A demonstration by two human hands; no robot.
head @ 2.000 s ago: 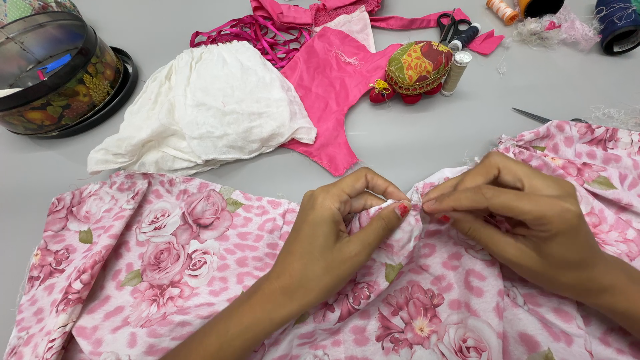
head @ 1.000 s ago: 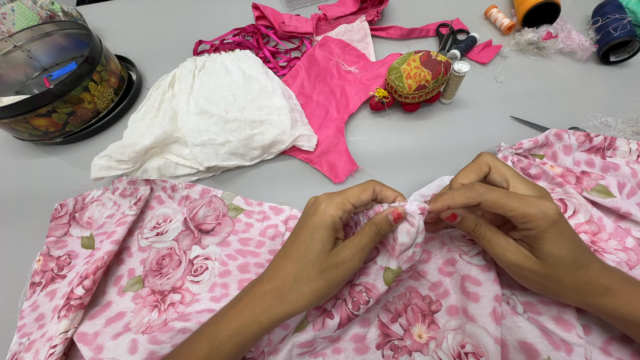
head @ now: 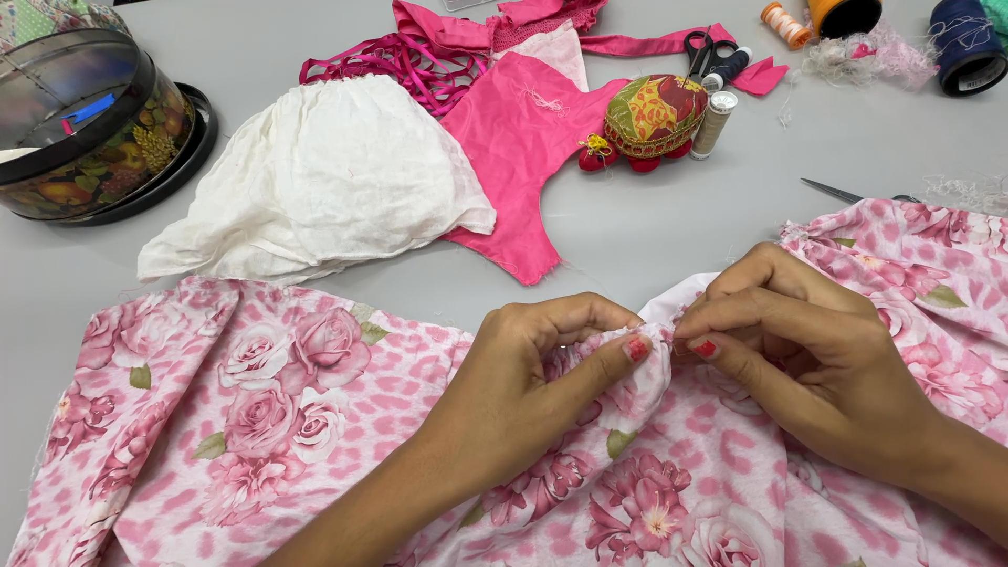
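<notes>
Pink floral fabric with roses and leopard-like spots spreads along the near side of the table. My left hand pinches its gathered raw edge between thumb and fingers. Close on the right, my right hand has thumb and forefinger pressed together at the same edge. Whether it grips a needle, thread or only cloth is too small to tell. Some plain white cloth shows behind the fingertips.
Beyond lie white gathered fabric, a hot-pink cut piece, magenta ribbons, a turtle-shaped pincushion, a beige thread spool and black-handled scissors. A round tin stands left. Pointed metal blades lie right, below thread cones.
The gathered edge between my hands has turned and bunched slightly, and more white cloth shows behind it than two seconds ago. Both hands stay close together at the edge.
</notes>
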